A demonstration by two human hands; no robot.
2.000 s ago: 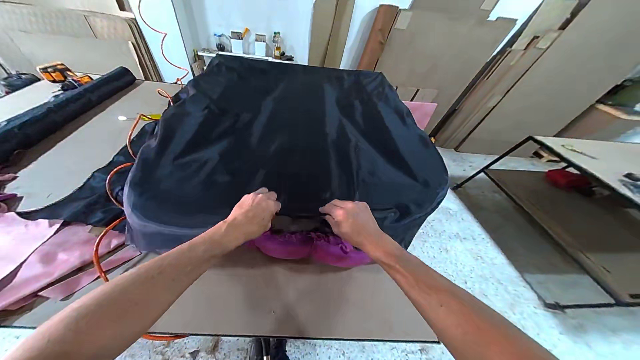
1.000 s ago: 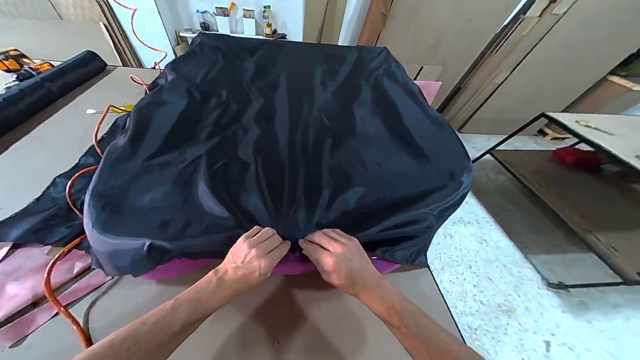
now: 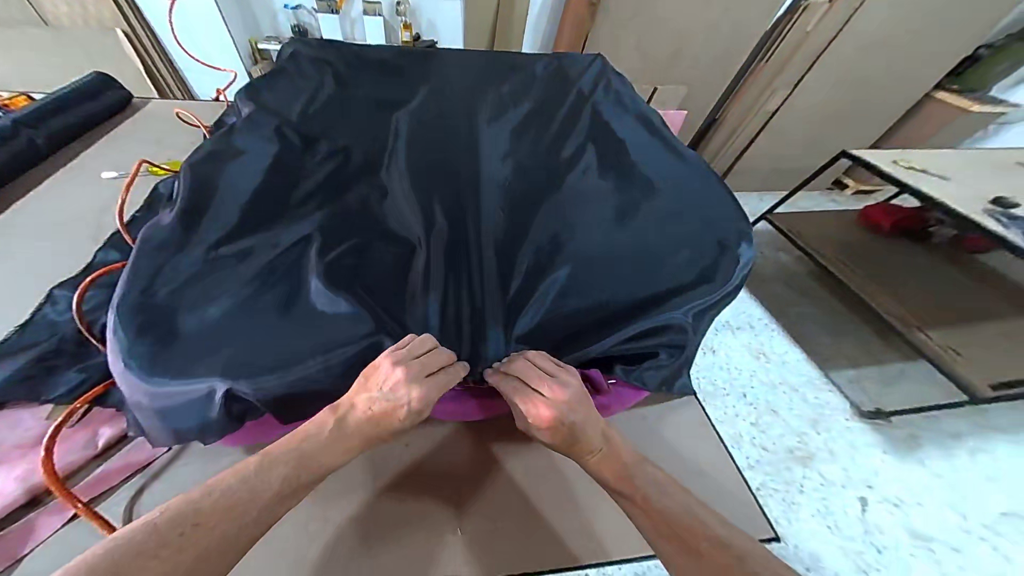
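A large piece of thin black fabric (image 3: 512,208) lies draped over a bulky piece whose magenta cover (image 3: 468,404) shows along the near edge. My left hand (image 3: 408,380) pinches the fabric's near edge between thumb and fingers at the middle. Close beside it on the right, my right hand (image 3: 540,396) grips the same edge, its fingertips almost touching those of the left. Folds fan out from the two hands across the cloth. What lies under the fingertips is hidden.
The worktable (image 3: 448,488) carries pink material strips (image 3: 88,472), an orange coiled hose (image 3: 60,456), a yellow-handled screwdriver (image 3: 164,168) and a black fabric roll (image 3: 60,120) at left. A metal-framed table (image 3: 952,180) stands at right, with a red item (image 3: 896,218) on its lower shelf.
Both hands have come closer together at the near edge. The black fabric now covers more of the magenta there and is gathered in folds at my fingers. The view has shifted.
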